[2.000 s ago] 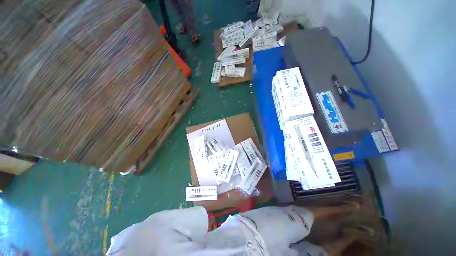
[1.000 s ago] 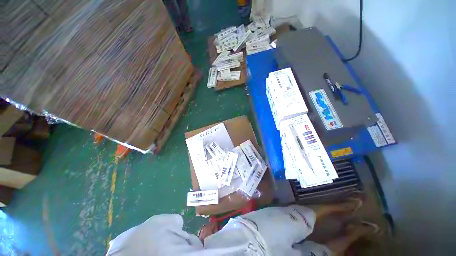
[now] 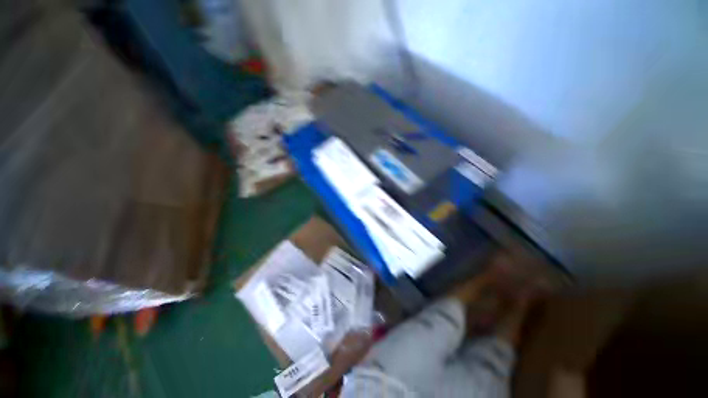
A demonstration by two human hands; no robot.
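The frame is strongly blurred and neither of my hands can be made out. White box stacks [image 3: 392,229] lie end to end on the blue machine [image 3: 314,175], the nearer ones reaching its near end. Loose flat white packs [image 3: 314,303] lie on a brown cardboard sheet [image 3: 314,237] on the floor, left of the machine. One white box [image 3: 301,373] lies at the sheet's near corner. A pale tan patch at the bottom right is too blurred to name.
A grey control box [image 3: 373,128] bears a dark, blue-handled tool [image 3: 405,142]. More white packs [image 3: 268,140] lie behind on cardboard. A wrapped pallet load [image 3: 101,186] stands left. My legs [image 3: 435,350] are at the bottom. A dark brown area fills the bottom right. The white wall is right.
The view has swung right and tilted, so the machine and packs appear further left. The brown area has come in at bottom right. The box stacks look unchanged.
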